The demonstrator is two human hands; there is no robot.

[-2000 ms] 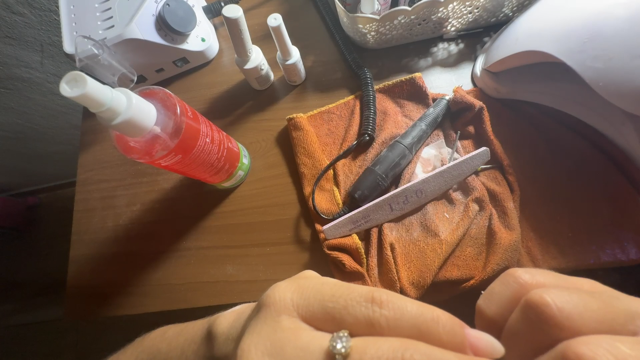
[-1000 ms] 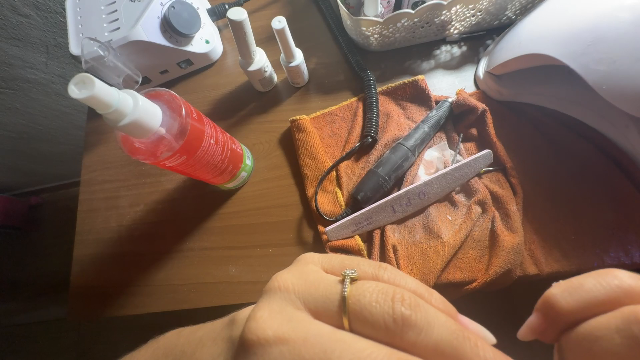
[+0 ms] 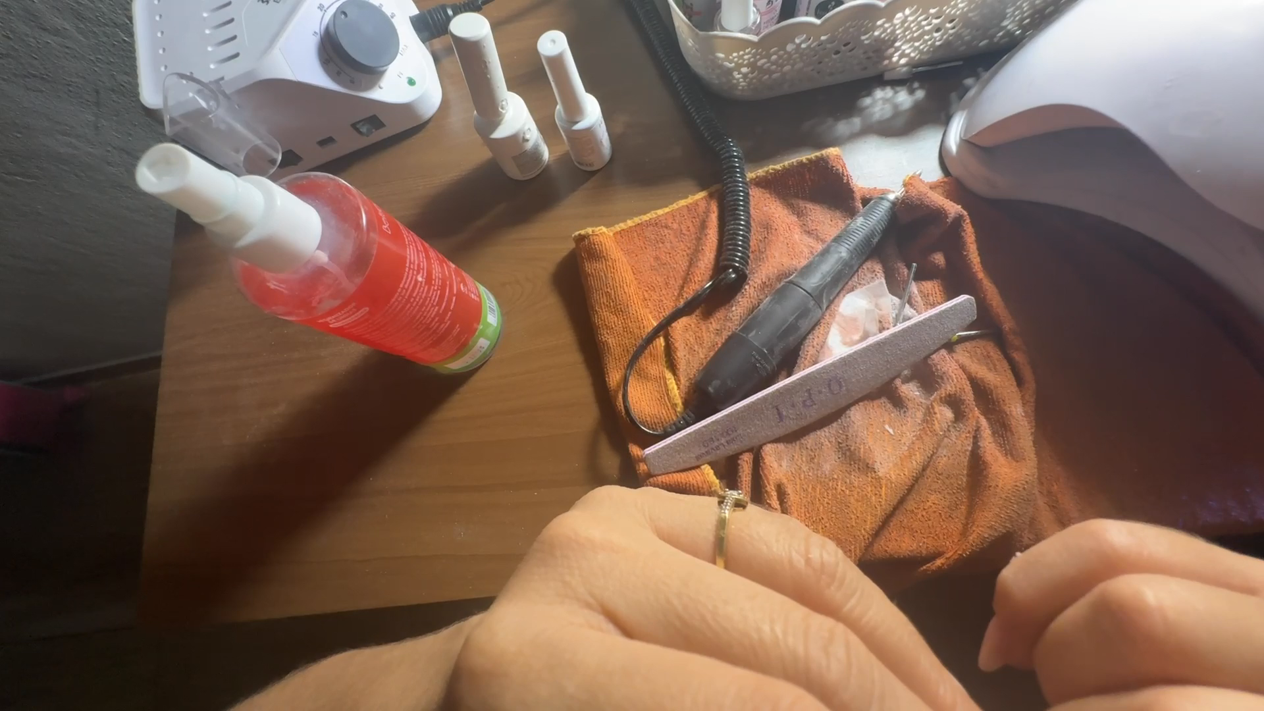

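My left hand (image 3: 691, 612), with a gold ring, is at the bottom centre, back up, by the near edge of an orange cloth (image 3: 889, 494); its fingertips run out of view. At the lower right is my right hand (image 3: 1136, 612), fingers bent, apart from the left. Whether either holds anything is hidden. On the cloth lie a pale nail file (image 3: 810, 390), a black electric nail drill handpiece (image 3: 790, 306) with a coiled cord (image 3: 734, 207), a thin metal bit (image 3: 905, 294) and a crumpled white scrap (image 3: 861, 314).
A red spray bottle (image 3: 395, 276) stands at the left of the wooden table (image 3: 375, 494). Behind are a white drill control unit (image 3: 296, 69), two white polish bottles (image 3: 509, 128) (image 3: 585, 128) and a white openwork basket (image 3: 790, 59). A white rounded device (image 3: 1136, 99) is at the upper right.
Two seconds ago my hands were close together at the bottom; now a gap separates them, my right hand having shifted right. My left hand has turned, so the ring shows from its side.
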